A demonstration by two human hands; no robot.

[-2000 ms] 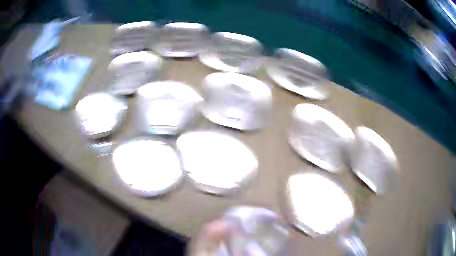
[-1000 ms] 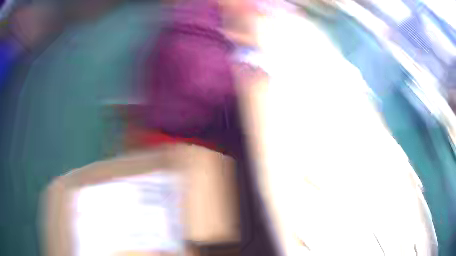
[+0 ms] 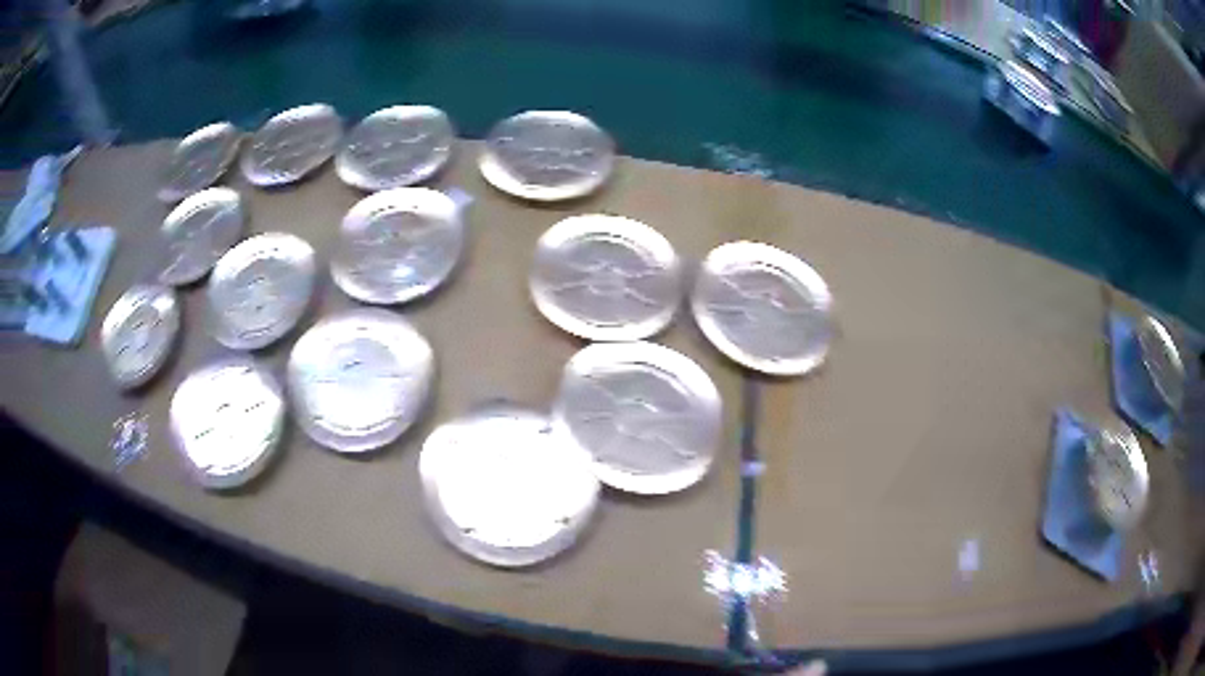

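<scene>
Many round, ribbed silver discs lie on the brown bench [image 3: 912, 343], from its left side to the middle. The nearest is a bright disc [image 3: 510, 486], touching another disc [image 3: 640, 417] on its right. At the far right, one disc [image 3: 1121, 478] is on a pale-blue square plate [image 3: 1073, 508]. A second disc-on-plate unit [image 3: 1147, 370] is behind it. A small skin-toned patch, perhaps a fingertip of my right hand [image 3: 806, 670], is cut off by the bottom edge; what that hand does is hidden. My left hand is out of the picture.
A dark green conveyor belt [image 3: 740, 99] runs behind the bench. A pale plate with small posts [image 3: 66, 284] lies at the far left beside a crumpled cloth [image 3: 36, 205]. Shiny tape [image 3: 744, 578] crosses a dark bench seam. A carton [image 3: 159, 601] is below the bench at lower left.
The view has swung from a blurred side view with a purple-clothed person and a carton back to the bench. The blurred hand seen near the discs two seconds ago has left that spot.
</scene>
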